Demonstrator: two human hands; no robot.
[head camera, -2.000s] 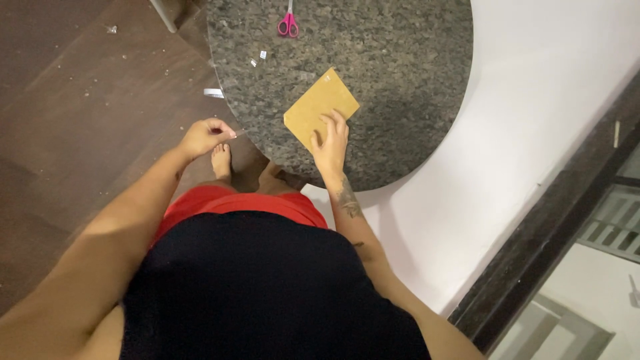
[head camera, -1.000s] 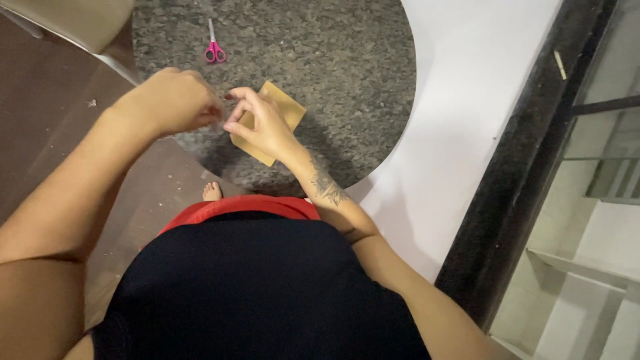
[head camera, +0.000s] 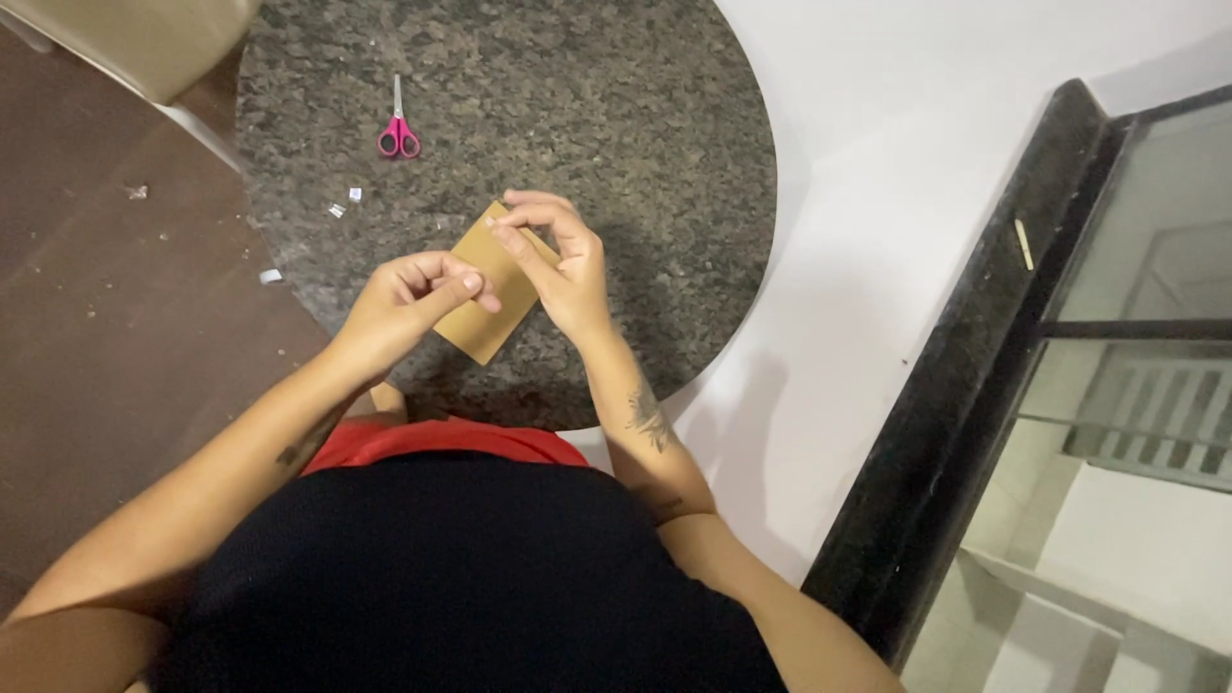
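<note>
A flat tan rectangular piece, perhaps a card or notebook (head camera: 489, 332), lies on the round granite tabletop (head camera: 654, 115) in front of me. Over its left edge is my left hand (head camera: 409, 303), thumb and fingers pinched together. My right hand (head camera: 563, 255) is above the upper right part of the tan piece, its thumb and forefinger near each other. Something tiny and pale shows by the right fingertips; whether either hand holds a thin clear thing is too small to tell. Scissors with pink handles (head camera: 398, 135) lie beyond, blades pointing away from me.
Small white scraps (head camera: 355, 194) lie on the table's left side, and a white piece (head camera: 270, 276) shows by its left edge. A beige chair (head camera: 144, 38) stands at upper left. A white wall and a dark stone sill (head camera: 962, 356) run along the right.
Two seconds ago my left hand was off the table's edge and my right hand rested on the tan piece. Both hands are now above it, close together.
</note>
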